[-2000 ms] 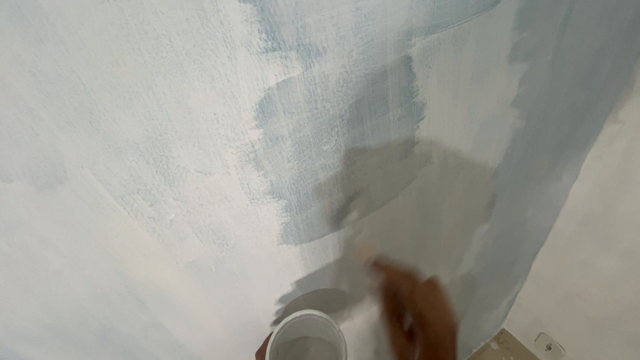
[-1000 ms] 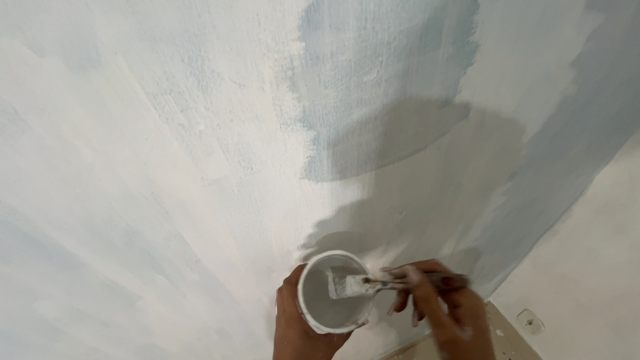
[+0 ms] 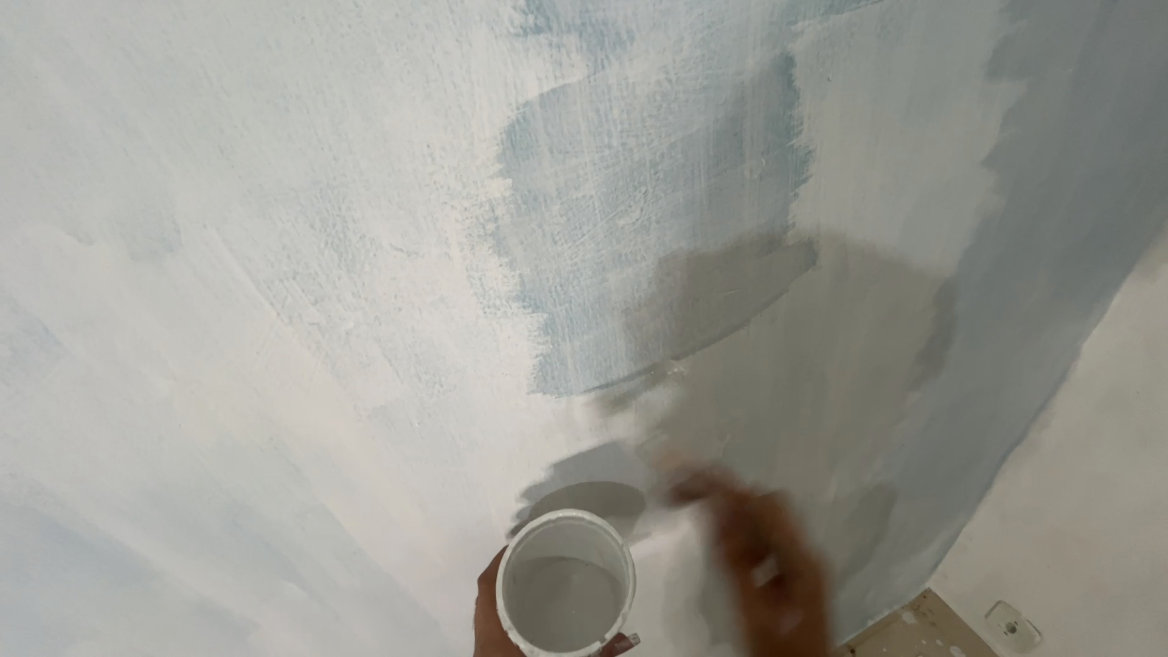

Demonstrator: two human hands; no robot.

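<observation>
My left hand (image 3: 490, 607) grips a white plastic cup (image 3: 566, 522) of light paint (image 3: 570, 602) at the bottom centre, most of the hand hidden behind it. To its right, my right hand (image 3: 766, 557) is blurred by motion, its fingers closed on a paintbrush whose handle and bristles are too smeared to make out fully. The brush is over the wall (image 3: 383, 274), which is painted in streaks of white, pale blue and grey. A shadow of the hand and head falls across the wall's middle.
A wall socket (image 3: 1011, 628) is at the bottom right, on an off-white wall (image 3: 1086, 493) that meets the painted one at an angle. Beside it lies a paint-spotted beige surface (image 3: 917, 630).
One second ago the brush's bristles were inside the cup; now my right hand has brought the brush out and up to the wall. The left hand still holds the cup.
</observation>
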